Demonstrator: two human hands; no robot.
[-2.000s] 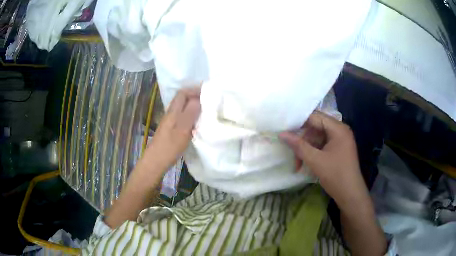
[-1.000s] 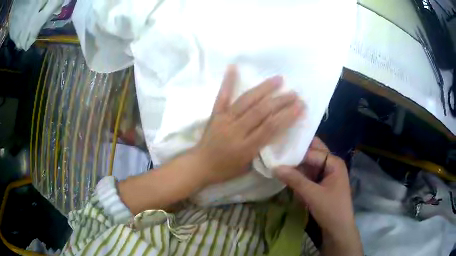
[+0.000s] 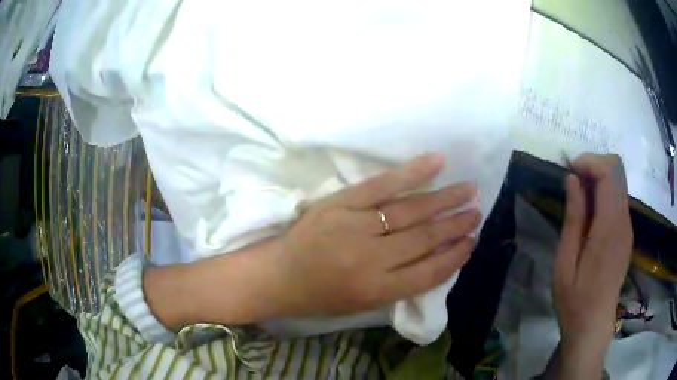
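A white garment piece [image 3: 349, 82] fills the centre, overexposed at the top, with bunched folds near my left wrist. My left hand [image 3: 371, 245], with a ring on one finger, lies flat on its lower part, palm down. A rounded end of the cloth hangs below my fingers. My right hand [image 3: 594, 223] is off the cloth at the right, by the front edge of the white table. Its fingertips are pinched together, and a thin dark pointed tip, perhaps tweezers, shows at them; the rest of this tool is hidden.
The white table [image 3: 586, 89] with printed scale marks is at upper right, with dark looped handles [image 3: 672, 148] at the far right edge. A yellow-framed rack in clear plastic [image 3: 82, 215] stands at left. Pale cloth [image 3: 534, 319] lies at lower right. My striped shirt is below.
My left hand has moved from the cloth's left edge onto its top and lies flatter and lower. My right hand has let go of the cloth edge and moved right and up to the table edge.
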